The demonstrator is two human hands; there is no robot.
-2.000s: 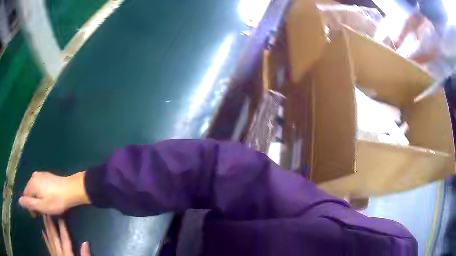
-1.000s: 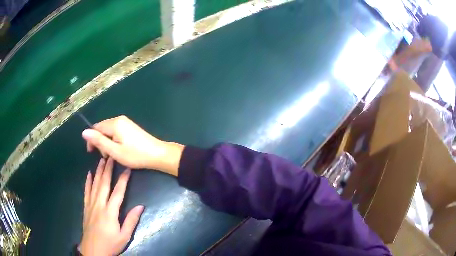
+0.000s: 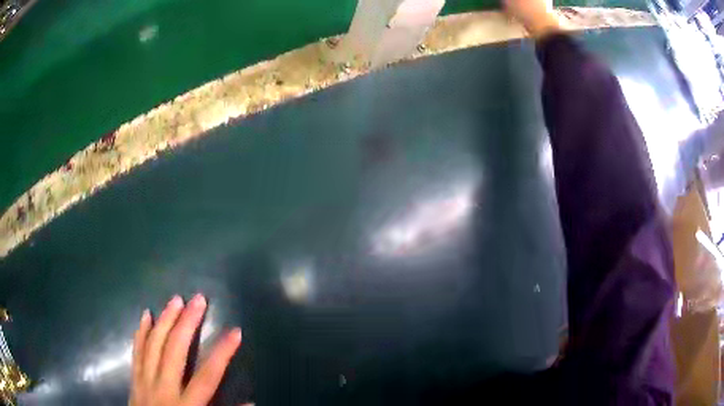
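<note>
The dark green bench surface (image 3: 317,190) lies in front of me. My left hand (image 3: 179,357) is at the bottom left, palm down over the bench with its fingers apart, holding nothing. My right arm in a purple sleeve reaches up to the pale rail (image 3: 230,99). My right hand (image 3: 532,14) is at the top edge, over the rail, blurred and cut off by the picture's edge. Its fingers do not show, so I cannot tell whether it holds anything.
A brighter green conveyor belt (image 3: 159,59) runs beyond the rail. A white post (image 3: 401,32) stands at the rail. Gold pieces with white wires (image 3: 11,373) lie at the far left edge. A brown cardboard carton (image 3: 697,349) is at the right.
My right hand has left the place beside my left hand, where it held a thin dark tool, and moved far up and right to the rail. The view has shifted; the cartons now show less.
</note>
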